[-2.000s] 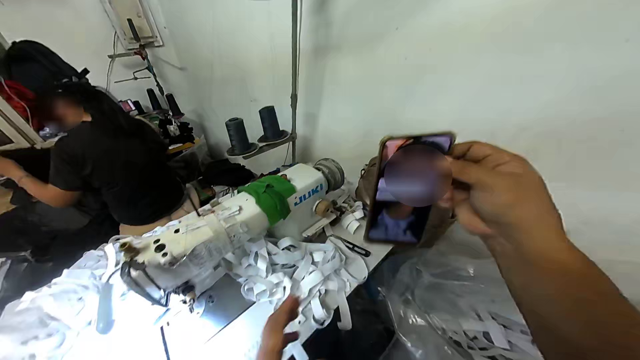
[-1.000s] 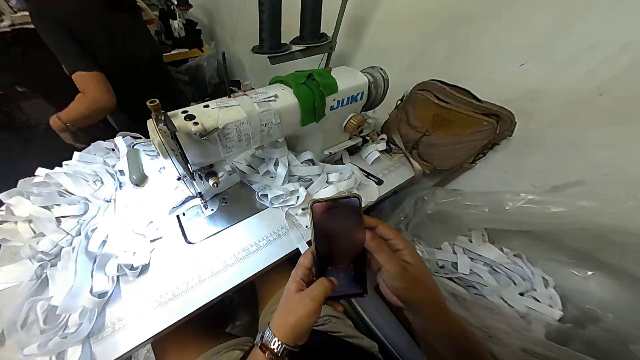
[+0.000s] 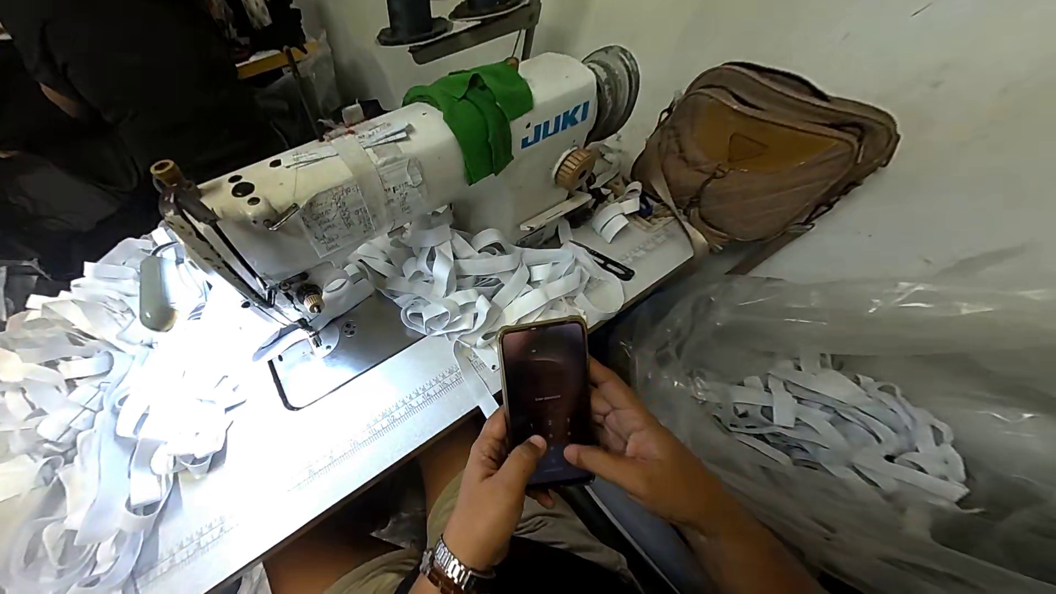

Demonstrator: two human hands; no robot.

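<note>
A smartphone (image 3: pixel 546 396) with a dark lit screen is held upright in front of the table's edge. My left hand (image 3: pixel 495 487), with a metal watch at the wrist, grips its lower left side, thumb on the screen. My right hand (image 3: pixel 639 445) holds the right side, its thumb at the lower screen. Beyond the phone stands a white Juki sewing machine (image 3: pixel 528 157) with a green cloth (image 3: pixel 478 111) draped over its arm. White elastic bands (image 3: pixel 495 276) lie heaped beside the machine bed, and another heap (image 3: pixel 91 388) is at the left.
A brown bag (image 3: pixel 767 153) leans on the wall behind the table (image 3: pixel 363 445). Black-handled snips (image 3: pixel 606 262) lie near the table's right end. At the right, a clear plastic bag (image 3: pixel 891 313) holds more white bands. A person in dark clothes (image 3: pixel 157 99) is at the upper left.
The phone, raised in my right hand two seconds ago, has come down and my left hand has joined on it. The view has tilted down and come closer to the table.
</note>
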